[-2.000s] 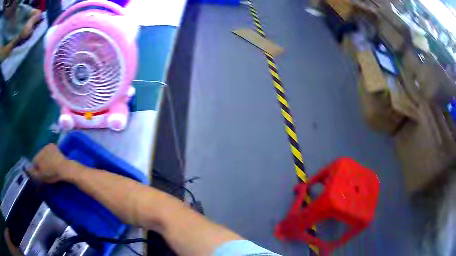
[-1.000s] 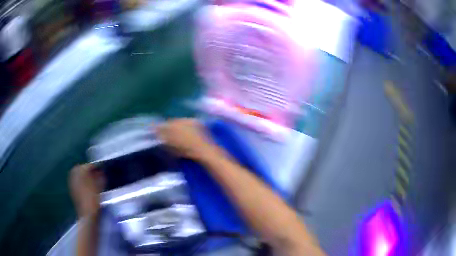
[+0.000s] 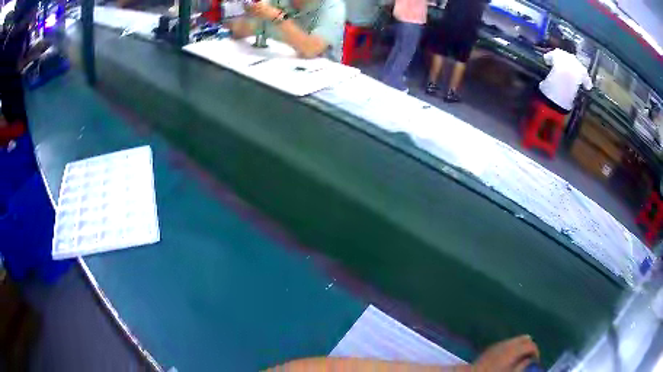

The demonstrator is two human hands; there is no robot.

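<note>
My left hand point(image 3: 512, 354) is low at the bottom right. Its forearm runs in from the left along the bottom edge. The fingers look curled, but their tips are cut off or hidden, so I cannot tell what they hold. A blurred silver and clear shape point(image 3: 625, 330), perhaps part of the machine and its cover, lies just right of the hand, cut off by the edge. A white ridged foam sheet point(image 3: 392, 341) lies on the bench left of the hand, partly behind the forearm. My right hand is out of the picture.
A square white gridded tray point(image 3: 107, 203) lies on the green bench point(image 3: 218, 290) at the left, overhanging its edge slightly. A green belt or channel point(image 3: 327, 189) runs beyond. A white-covered ledge point(image 3: 472, 156) lies opposite, with a seated person working there. Blue bins point(image 3: 29, 218) stand far left.
The view has swung left, away from the pink fan, blue tray and red stool nearby. The machine has slid to the right edge. My right hand has left the picture.
</note>
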